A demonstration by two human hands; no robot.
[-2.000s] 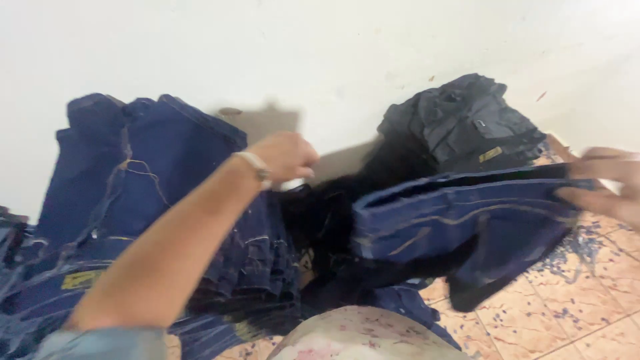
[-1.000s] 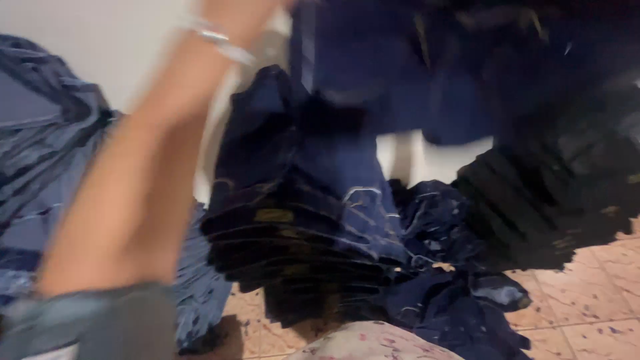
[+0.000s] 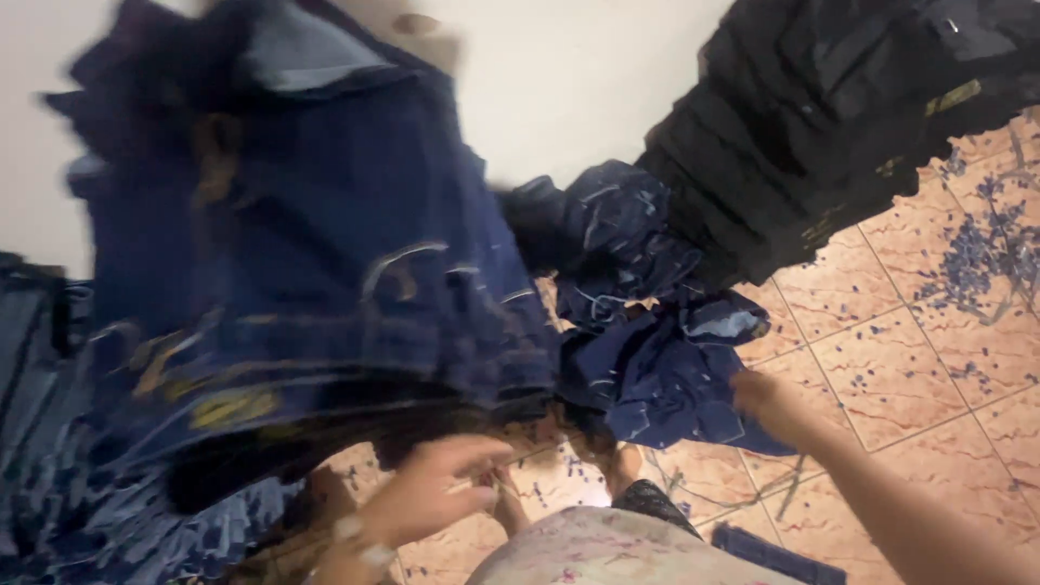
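Note:
A tall stack of dark blue denim garments (image 3: 325, 211) fills the left half of the view, with pale and tan stitching and a yellowish patch near its lower edge. Just below that edge is my left hand (image 3: 439, 487), blurred, fingers apart and holding nothing that shows. At centre right, my right hand (image 3: 760, 398) is at the edge of a crumpled blue denim garment (image 3: 674, 382) lying low on the floor. Its fingers are blurred, and whether they grip the cloth cannot be told. More crumpled dark denim (image 3: 617, 219) lies just above.
A long row of black garments (image 3: 804, 122) leans at the upper right by a white wall (image 3: 569, 89). Lighter blue denim (image 3: 41, 406) is piled at the far left. Blue scraps (image 3: 975, 260) litter the tiled floor (image 3: 886, 382). A folded dark blue piece (image 3: 776, 556) lies at the bottom.
The denim garment held up by my right hand two seconds ago is no longer in it. My left arm, raised high one second ago, is now low, below the blue stack. The view has shifted.

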